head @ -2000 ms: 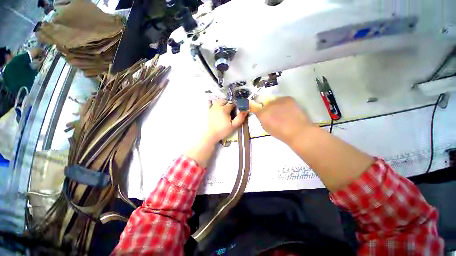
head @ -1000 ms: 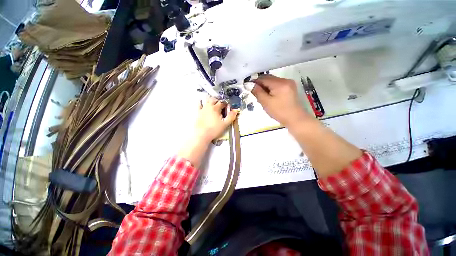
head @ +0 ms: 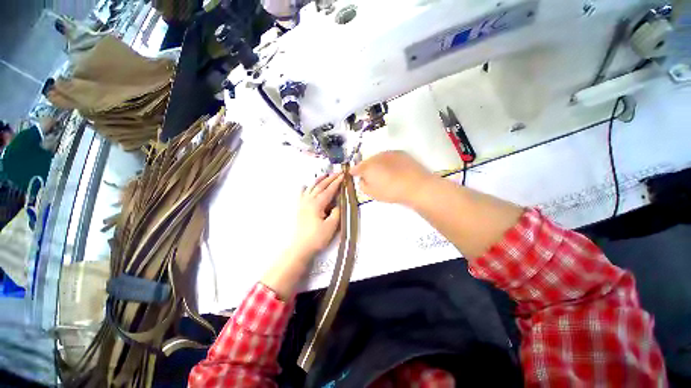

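Observation:
A brown strap with a pale centre line runs from the presser foot down over the table's front edge to my lap. My left hand lies on the table at the strap's left edge, fingertips touching it just in front of the foot. My right hand is at the strap's right edge near the needle, fingers curled with the tips at the strap. Whether the right fingers pinch it is hard to tell. The needle itself is hidden among small metal parts.
The white sewing machine head spans the top. Red-and-black thread snips lie on the machine bed. A strap bundle with a dark tie is at the left. Brown panels are stacked upper left. A black cord hangs at the right.
My right hand has come down from beside the machine head to the strap. My left hand has slid slightly back from the foot. The strap's lower end now shows over my lap. The camera view has shifted.

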